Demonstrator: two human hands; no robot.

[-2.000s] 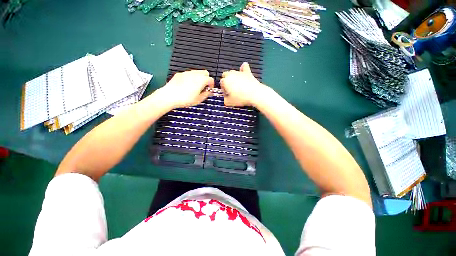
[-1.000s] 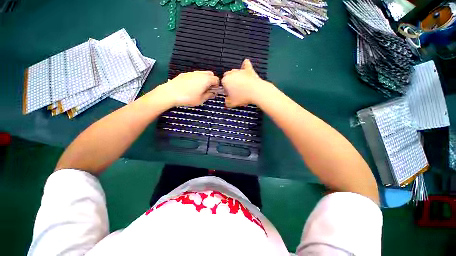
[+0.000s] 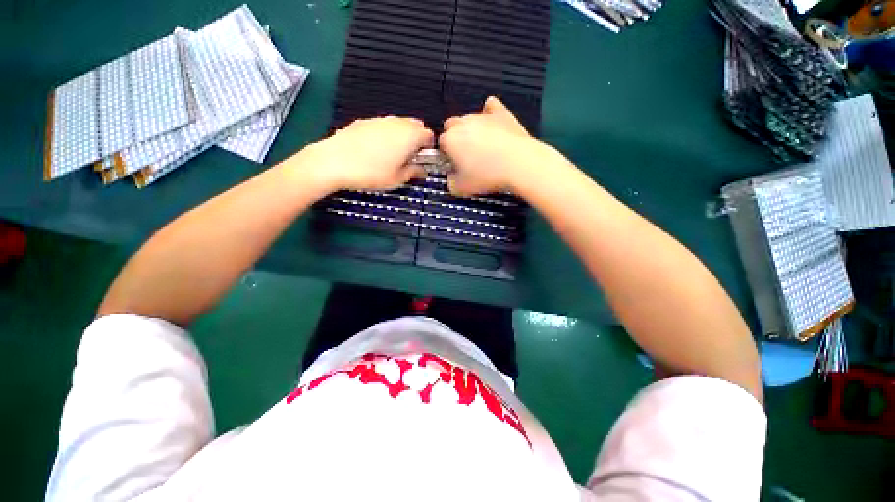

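The black slotted tray lies in front of me, its two halves side by side and oval handle openings at the near end. Several thin strips with light dots lie in its near slots. My left hand and my right hand are closed close together above the middle of the tray. A small pale piece, apparently a PCB strip or narrow panel, shows between them, gripped by both hands. Most of it is hidden by my fingers.
Fanned white PCB panels with orange edges lie at left. A dark grey-silver bundle lies at upper right. Stacked panels stand at the right edge, above a light blue item. Pale slivers show at the top. A red stool is lower right.
The view has shifted, so the tray and bench things sit higher in the picture and the green boards are nearly out of view. My hands stay closed together over the tray.
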